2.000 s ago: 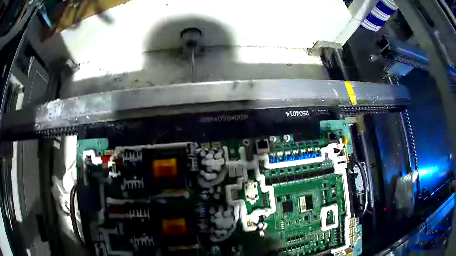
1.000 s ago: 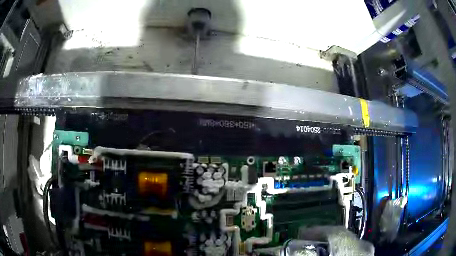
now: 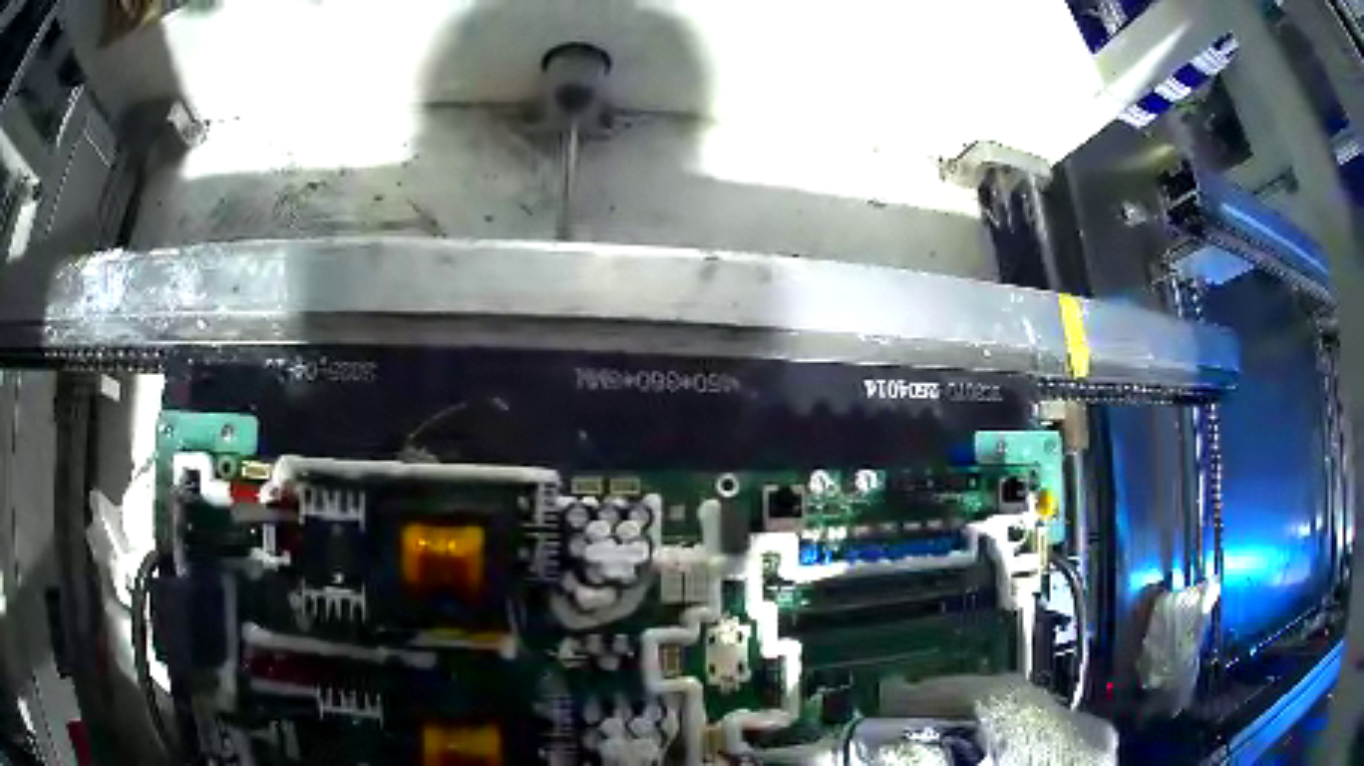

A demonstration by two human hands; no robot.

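The green circuit board lies on its black pallet, its lower part cut off by the frame. Thick white sealant runs over it around orange-yellow transformers and a blue-white connector strip. My right hand, in an off-white knit glove, shows blurred at the bottom edge, over the board's lower right. It is around a grey rounded thing that looks like the top of the handheld controller; most of both is cut off. My left hand is not in view.
A silver conveyor rail with a yellow mark crosses behind the pallet. A knobbed post stands behind it. Crumpled white material lies left of the board, and another whitish piece hangs at the right. A blue-lit panel is far right.
My gloved right hand and the grey thing have come into view at the bottom since the first frame. The camera view has shifted; the board lies as before on the pallet.
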